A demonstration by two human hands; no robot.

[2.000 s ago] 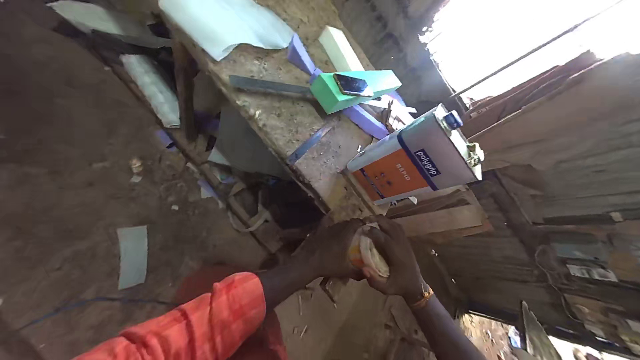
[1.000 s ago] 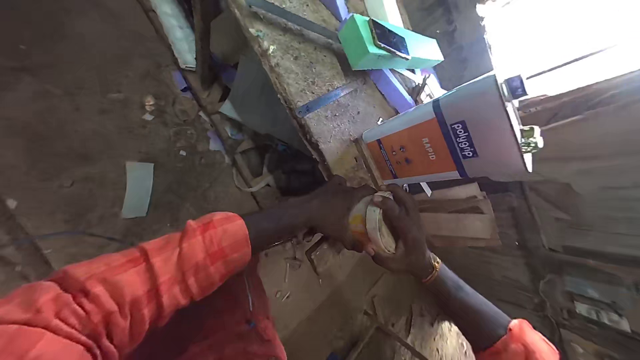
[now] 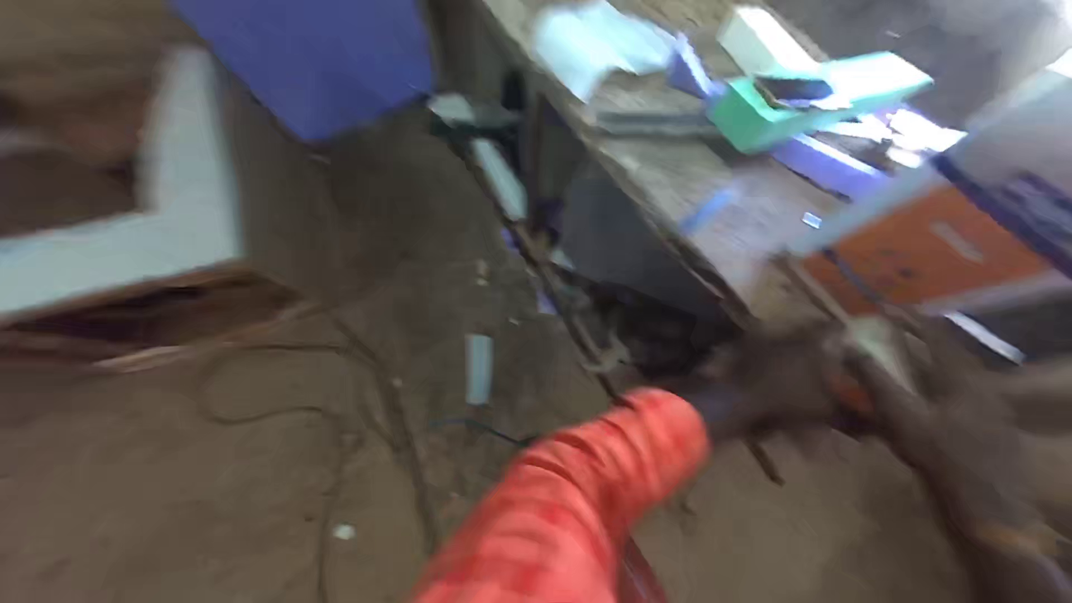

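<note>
Motion blurs the head view. My left hand (image 3: 783, 377), below a red sleeve, closes around one side of a small rounded container (image 3: 875, 347) with a pale top and some orange on it. On its other side my right hand (image 3: 917, 402) grips the same thing; the fingers hide most of it. Just beyond the hands, a large white, orange and blue Polygrip can (image 3: 938, 251) leans at the workbench edge. A phone (image 3: 794, 90) lies on a green block (image 3: 758, 117) farther back on the bench.
The worn workbench (image 3: 636, 167) carries a pale sheet (image 3: 599, 42), a purple strip (image 3: 825, 167) and a blue strip (image 3: 710, 209). At left stand a white-edged board structure (image 3: 193, 167) and a purple panel (image 3: 327, 59). A cable (image 3: 322, 410) and a pale scrap (image 3: 479, 368) lie on the floor.
The view has swung left, bringing the white-edged structure and purple panel into sight. Both hands stay together around the small container.
</note>
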